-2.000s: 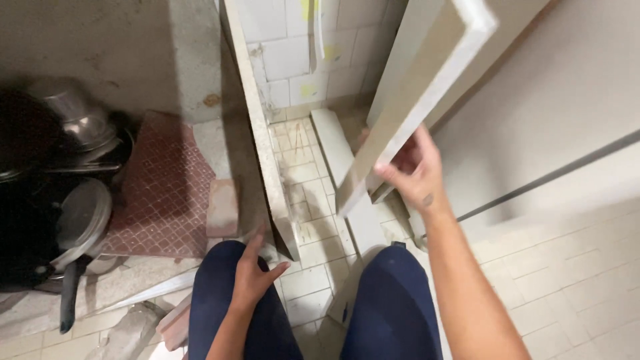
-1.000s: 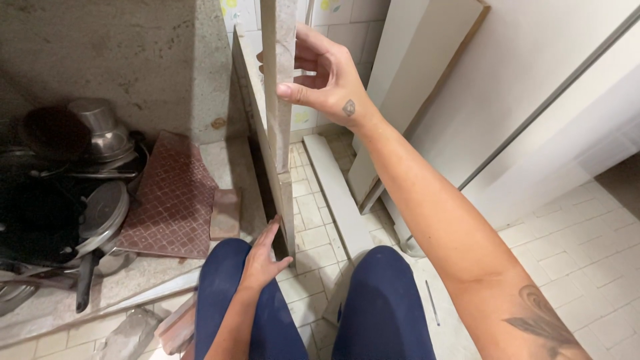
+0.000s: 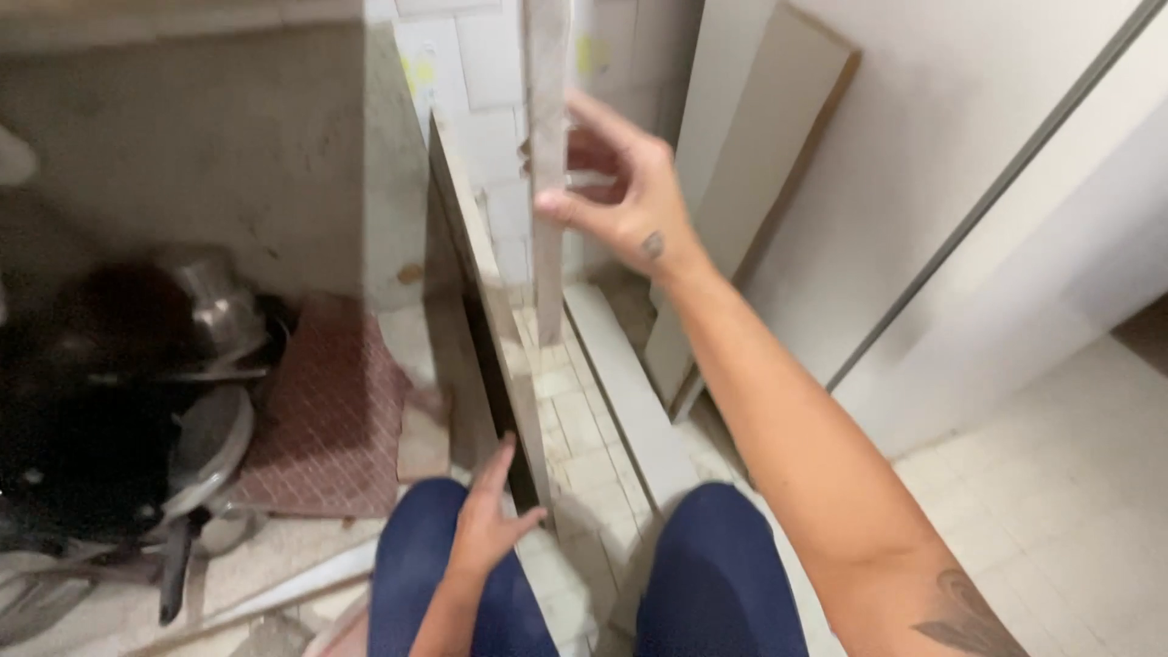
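My right hand grips the edge of an upright pale board, thumb on the near side and fingers behind it. That board stands over the gap beside a lower upright panel at the side of the concrete recess. At the near end of this panel, my left hand rests above my left knee with thumb and fingers spread around its edge. Whether it presses on the panel is not clear. A long white board lies on the tiled floor between the panel and the boards at right.
Metal pots and a lidded pan sit at left by a reddish patterned tile piece. Another board leans on a large white surface at right. My knees flank the narrow floor strip.
My right hand has carried the upright board left from the right side of the gap to beside the lower panel. The left hand remains by the panel's near end.
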